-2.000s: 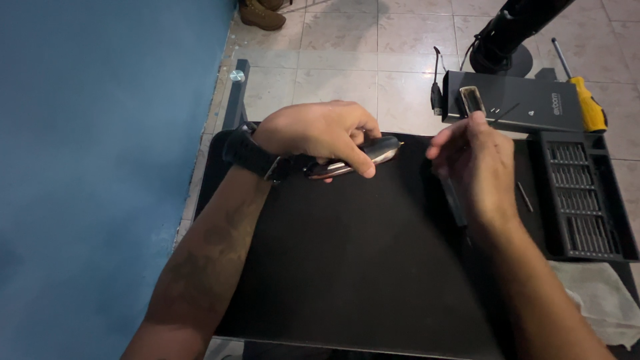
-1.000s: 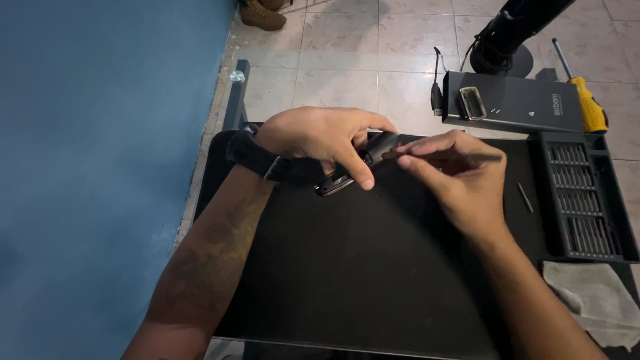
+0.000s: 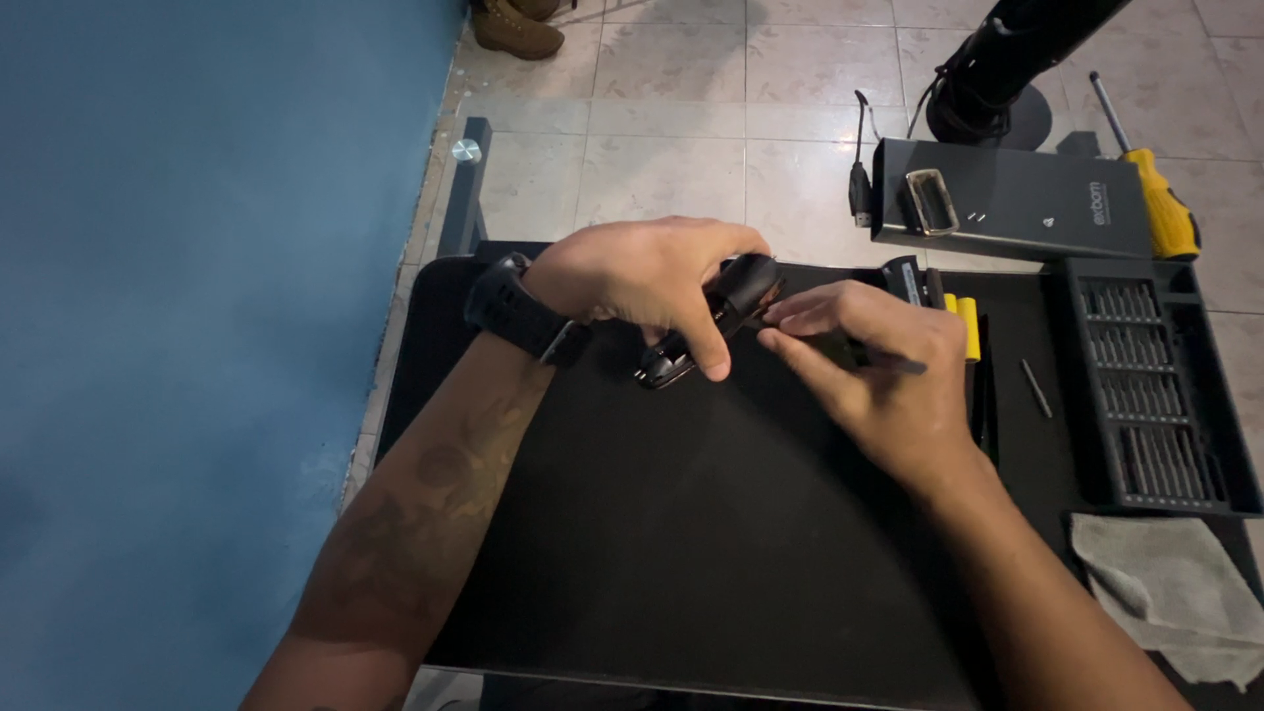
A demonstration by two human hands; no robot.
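My left hand (image 3: 657,281), with a black watch on the wrist, is closed around a dark handheld device (image 3: 746,283) above the black table mat. The device is tilted, its lower end pointing toward the left front; the hand hides its middle. My right hand (image 3: 869,365) is at the device's right side, with thumb and fingertips pinched close to it. A slim dark tool (image 3: 897,361) lies across that hand and shows below the knuckles; its tip is hidden by the fingers.
A bit set in a black case (image 3: 1136,395) lies at the right, beside a loose bit (image 3: 1036,387). Behind are a dark box (image 3: 1027,197), a metal-rimmed part (image 3: 931,201), small screws and a yellow-handled screwdriver (image 3: 1165,207). A grey cloth (image 3: 1165,583) lies at the near right.
The right hand has moved from beside the metal-rimmed part on the box to the device. The device has been turned in the left hand, and a slim dark tool now shows in the right.
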